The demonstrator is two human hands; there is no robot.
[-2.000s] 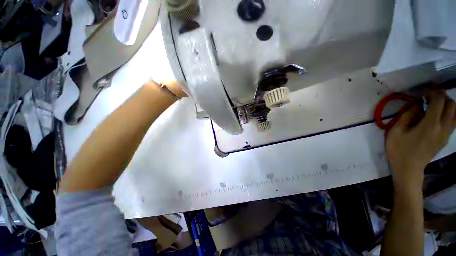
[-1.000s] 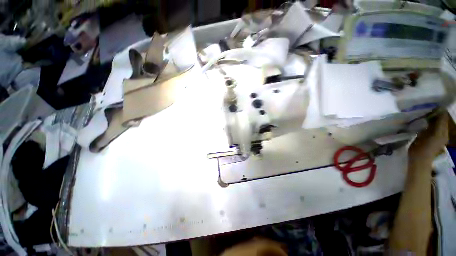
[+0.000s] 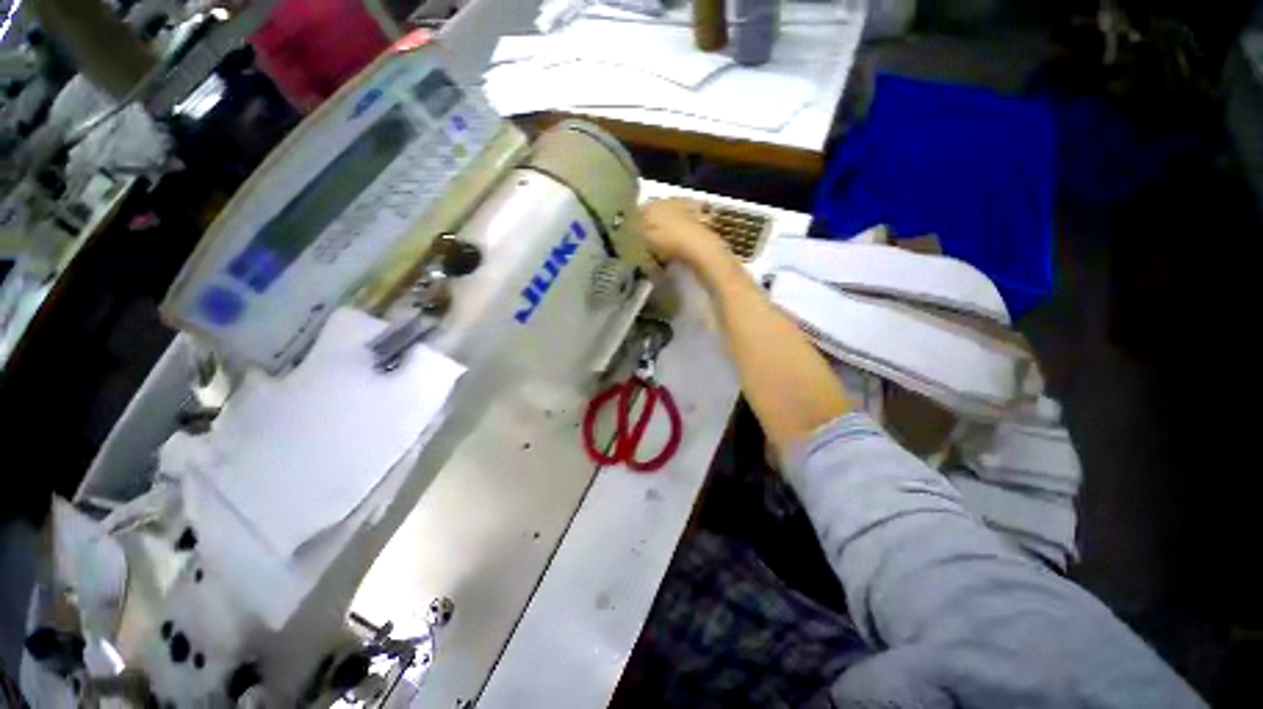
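The off-white sewing machine head (image 3: 520,263) with blue JUKI lettering runs from upper centre to lower left. My right hand (image 3: 672,233) is at the machine's right end, beside the handwheel (image 3: 596,166) and the gridded tray (image 3: 737,229). Its fingers are partly hidden behind the machine, so its grip cannot be told. The red-handled scissors (image 3: 633,424) lie on the white table (image 3: 589,589), their tips towards the handwheel end. My left hand is out of the picture.
The control panel (image 3: 339,208) stands above the head, with white paper (image 3: 326,429) lying on the machine. White-and-taupe pieces (image 3: 914,333) are piled right of the table. Behind are a blue cloth or bag (image 3: 949,173) and another table with white sheets (image 3: 623,69).
The view has swung right to the machine's handwheel end. My right hand has left the scissors, which lie on the table, and reached beside the handwheel. My left hand has gone out of view.
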